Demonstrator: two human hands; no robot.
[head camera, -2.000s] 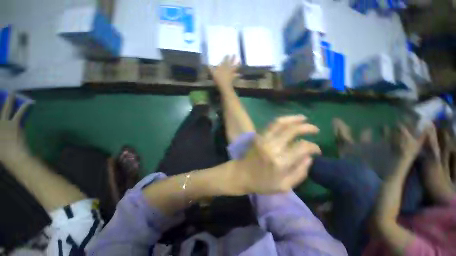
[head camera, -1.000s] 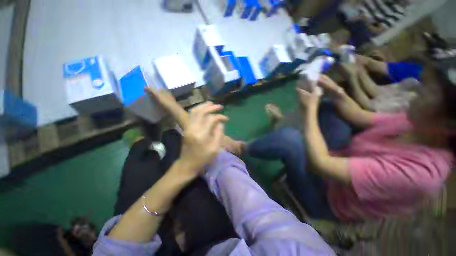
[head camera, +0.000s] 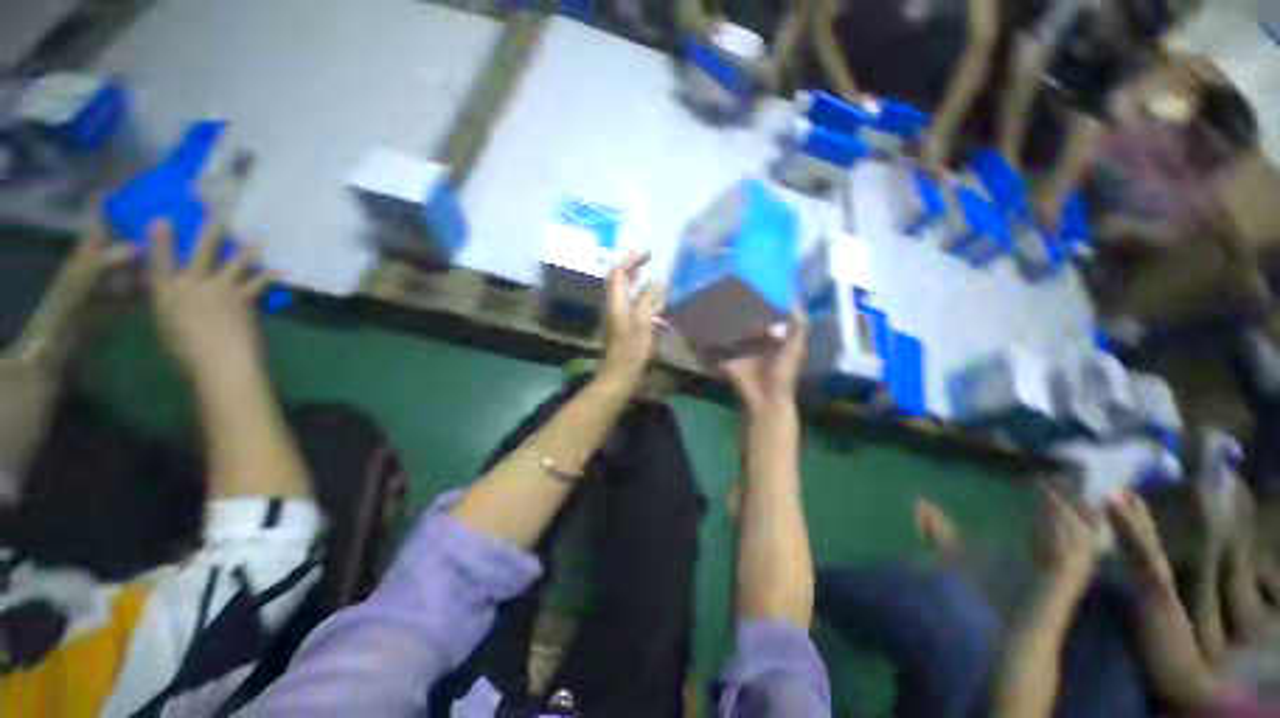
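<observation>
A blue-and-white retail carton (head camera: 733, 267) is tilted above the table's front edge, with a dark grey end towards me. My right hand (head camera: 765, 368) is shut on its lower end. My left hand (head camera: 632, 326) is up just left of the carton, fingers apart; blur hides whether a fingertip touches it. Another carton (head camera: 578, 283), white with a blue print, stands on the table edge behind my left hand.
The white-topped table (head camera: 316, 105) runs across the view. More cartons stand left (head camera: 407, 208) and right (head camera: 840, 330). A neighbour's hand (head camera: 204, 288) on the left holds a blue item. Other people's hands are at the right and far side.
The view has swung back left. My right hand, earlier reaching to the table edge, now holds a carton up. My left hand has moved forward beside it.
</observation>
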